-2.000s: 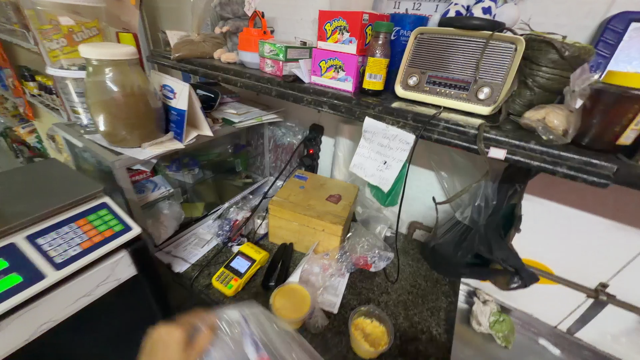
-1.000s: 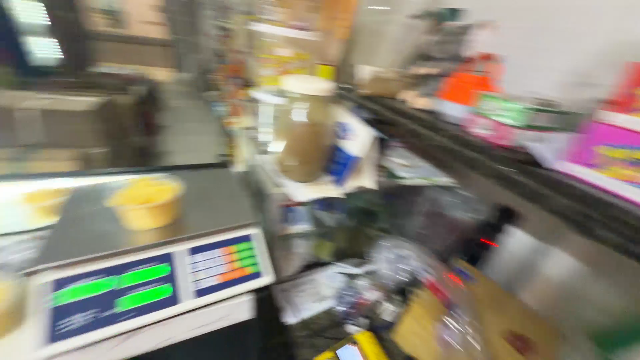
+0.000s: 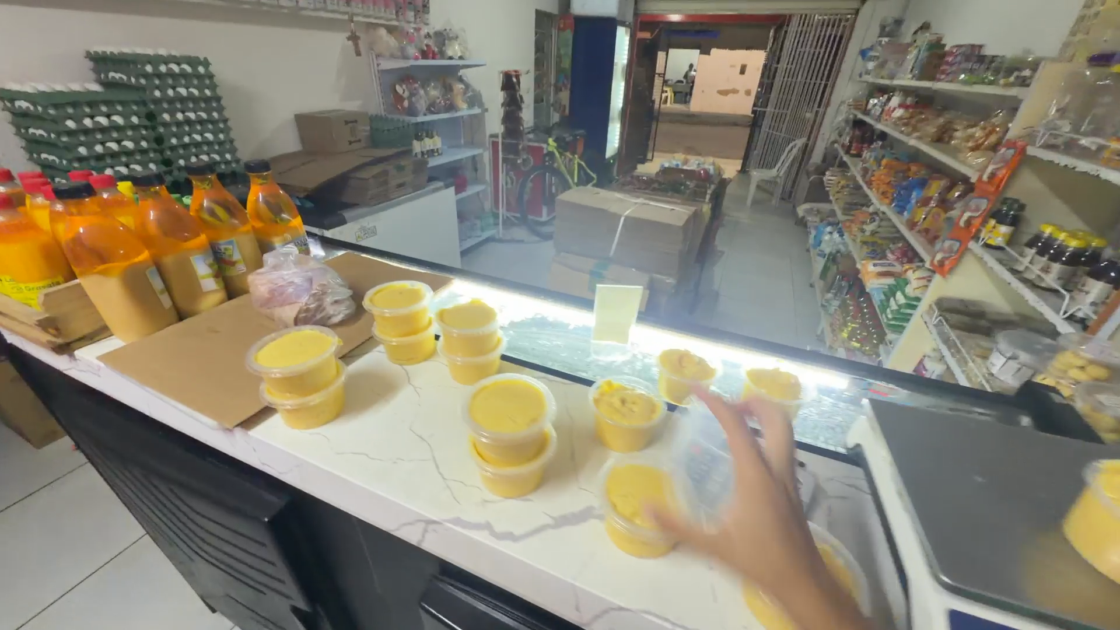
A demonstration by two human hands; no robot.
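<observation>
My right hand (image 3: 752,499), blurred, reaches in from the lower right with a clear plastic lid (image 3: 700,459) between its fingers. Under the thumb is an open tub of yellow paste (image 3: 637,503). Another open tub (image 3: 626,416) stands just behind it, and two more (image 3: 685,374) (image 3: 773,385) are on the glass edge. A further tub (image 3: 840,569) is partly hidden by my wrist. Lidded tubs stand in stacks of two to the left, the nearest stack (image 3: 510,420) close to the open ones. My left hand is out of view.
A scale (image 3: 1006,490) with a yellow tub (image 3: 1098,516) stands at the right. On the left of the marble-look counter (image 3: 376,464) are cardboard (image 3: 192,376), a knotted plastic bag (image 3: 297,289) and several orange bottles (image 3: 109,271). A small card (image 3: 617,315) stands on the glass.
The view has swung far left, from the shelf with the radio past the scale to the counter of tubs. My right hand with the clear lid now shows over the tubs.
</observation>
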